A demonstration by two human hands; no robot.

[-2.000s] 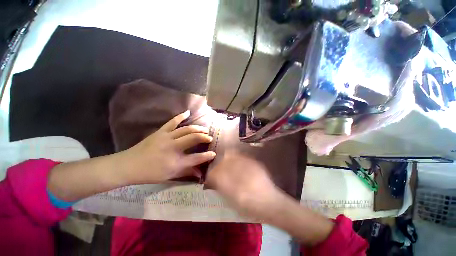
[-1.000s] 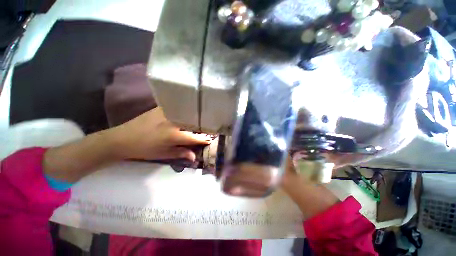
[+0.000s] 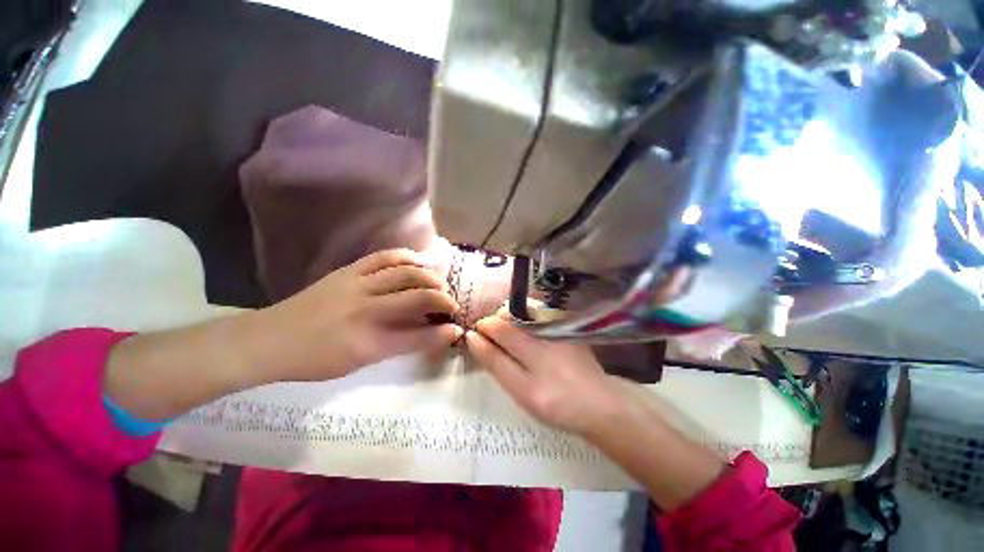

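Observation:
A dark brown garment panel lies flat on the white machine table, left of and under the machine head. A brown-mauve pocket bag piece lies on it. My left hand rests on the cloth just left of the needle area, fingers bent, fingertips at a stitched strip. My right hand is in front of the needle area, its thumb and finger pinching the near end of the strip, close to my left thumb. The needle tip is hidden by the head.
The sewing machine head with a shiny chrome cover fills the upper right. Green snips lie right of it. Measuring marks run along the table's near edge. A white perforated basket stands at the far right.
My right hand has come out from behind the machine's chrome cover to the strip beside my left hand. The view has shifted. The panel and pocket bag piece lie slightly differently.

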